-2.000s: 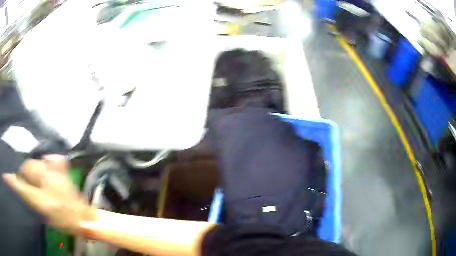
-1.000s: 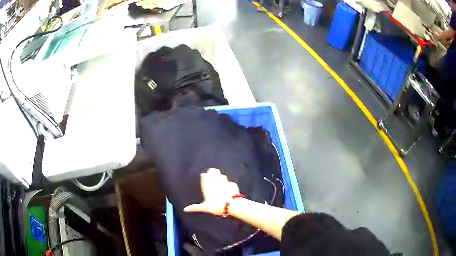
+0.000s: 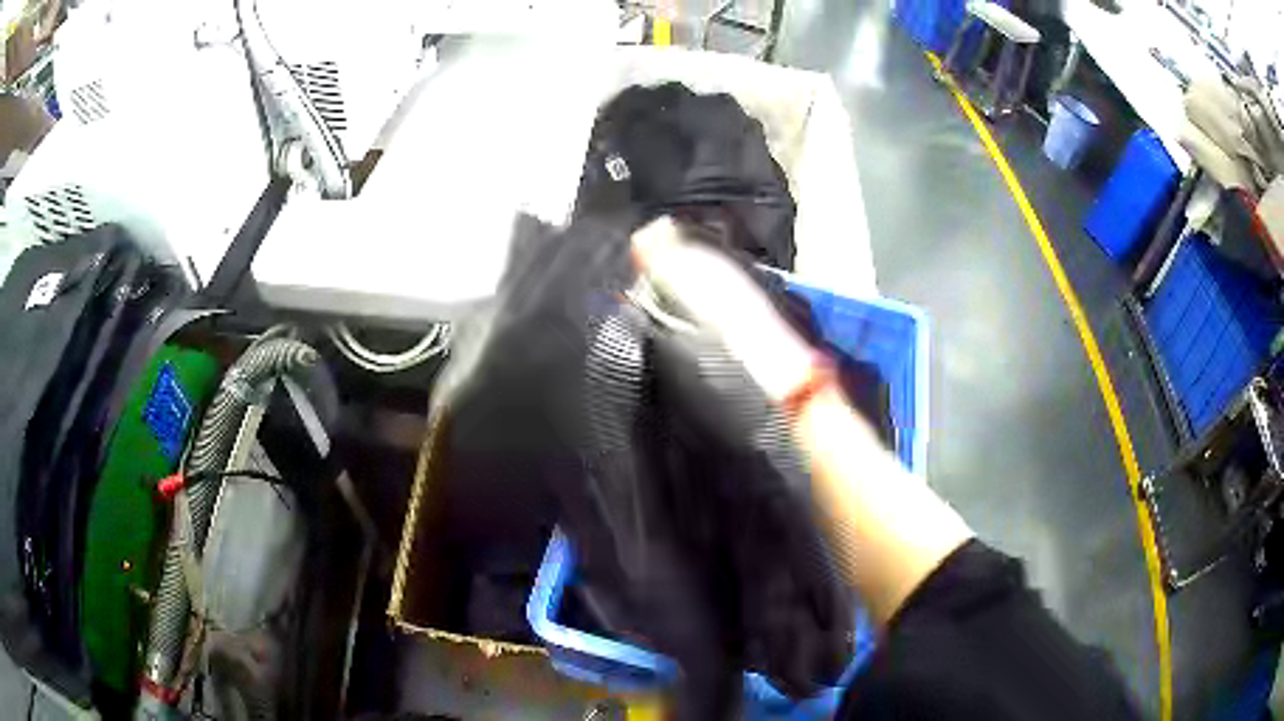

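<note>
My right hand (image 3: 704,299), blurred and with a red bracelet at the wrist, is closed on the upper part of a black bag (image 3: 563,380). The bag hangs down from the hand over the blue bin (image 3: 606,651) and the cardboard box beside it. Its outline is blurred, and the fingertips are partly lost in the blur. Other black bags (image 3: 690,155), one with a small white label, lie heaped just beyond the bin. My left hand is not in view.
Black bags (image 3: 49,338) lie over a green machine panel (image 3: 134,521) at left, beside a grey ribbed hose (image 3: 183,563). An open cardboard box (image 3: 472,642) stands left of the bin. A white machine table (image 3: 408,183) is behind. A yellow floor line (image 3: 1063,289) runs at right.
My right hand was at the far left, then over the bags in the bin. Now it grips a bag and has moved up and away from me, with the bag's cloth raised.
</note>
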